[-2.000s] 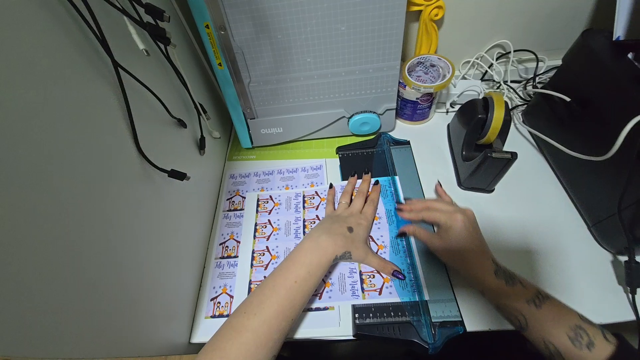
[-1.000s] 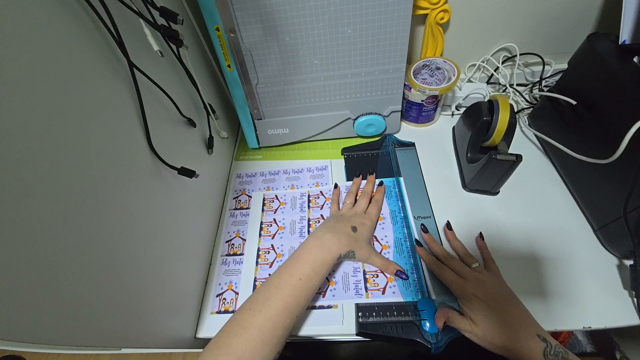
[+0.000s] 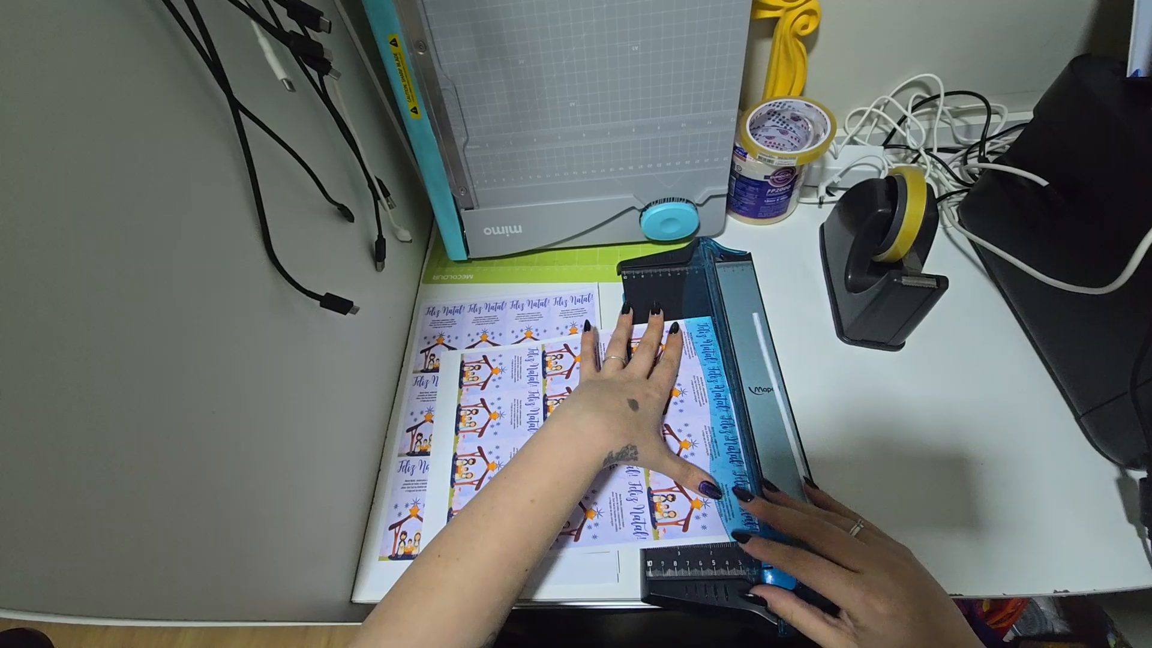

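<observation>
My left hand (image 3: 630,405) lies flat with fingers spread on a printed sheet of Christmas labels (image 3: 504,423), which rests partly on a small paper trimmer (image 3: 769,378). The sheet's right strip passes under the trimmer's clear blue rail (image 3: 727,405). At the rail's near end, my right hand (image 3: 837,558) has its fingers bent over a blue sliding cutter (image 3: 778,577), partly covered by the fingers; whether it grips the cutter firmly is hard to tell. Beneath and behind the first sheet, a second printed sheet (image 3: 450,315) shows on a white board or stack.
A larger grey and turquoise paper cutter (image 3: 594,117) stands behind, over a green mat (image 3: 540,264). Packing tape rolls (image 3: 769,171), a black tape dispenser (image 3: 873,261), tangled white cables (image 3: 909,135) and a black bag or case (image 3: 1071,252) are at the right. Black cables (image 3: 243,153) hang at left.
My right hand has come from beside the rail's middle, two seconds ago, to the cutter at its near end, and its fingers now lie over the rail. My left hand stays spread on the sheet.
</observation>
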